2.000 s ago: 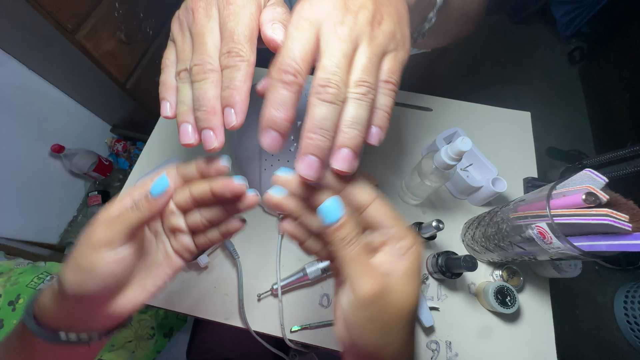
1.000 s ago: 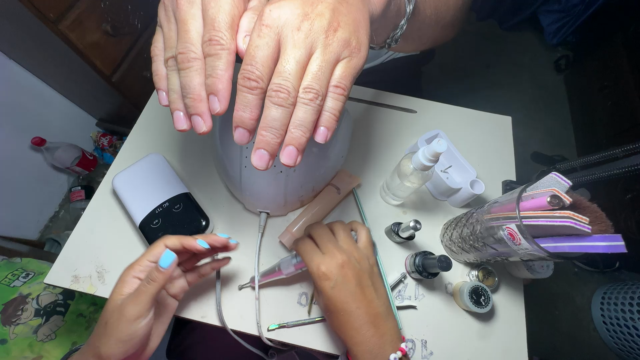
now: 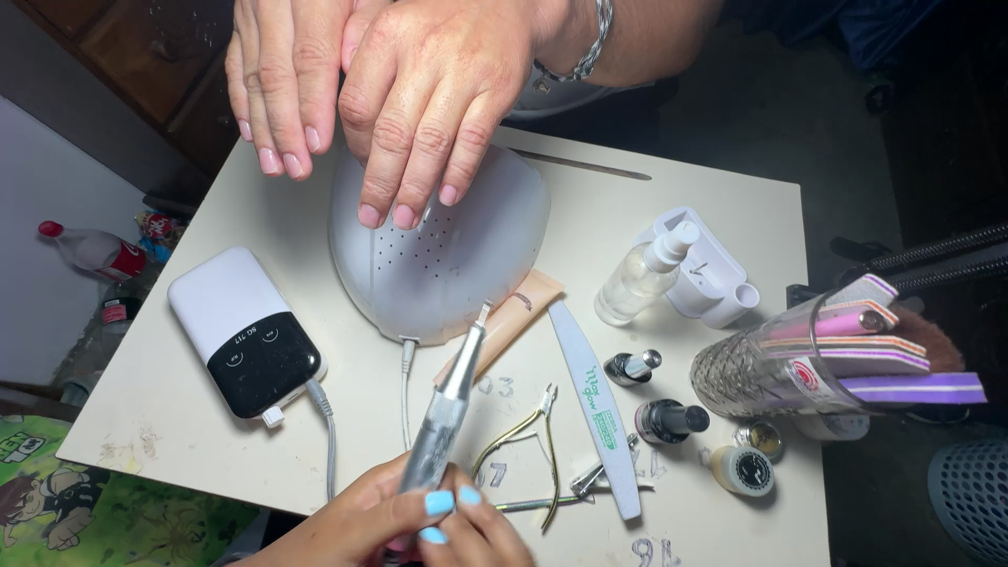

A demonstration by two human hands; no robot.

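My left hand (image 3: 370, 508) is closed around the clear and silver nail drill handpiece (image 3: 435, 441) at bottom centre, its metal bit pointing up. My right hand (image 3: 484, 535), partly cut off by the frame's bottom edge and blurred, is closed at the handpiece's lower end. Above, another person's two hands (image 3: 433, 110), palms down with fingers spread slightly, are over the white dome nail lamp (image 3: 441, 252). Behind the bit lies a beige tube (image 3: 512, 315). To the right are gold cuticle nippers (image 3: 551, 441) and a white nail file (image 3: 598, 417).
On the table (image 3: 134, 394) lies a white and black drill control unit (image 3: 244, 331) with a cable. Right of centre stand a clear spray bottle (image 3: 638, 283), a white holder (image 3: 709, 276), small dark bottles (image 3: 669, 421), a jar (image 3: 743, 471) and a glass of files (image 3: 756, 362).
The handpiece, on the table under my right hand a second ago, is now raised between my hands. The nail file and nippers show where my right hand was. The other person's hands stay over the lamp.
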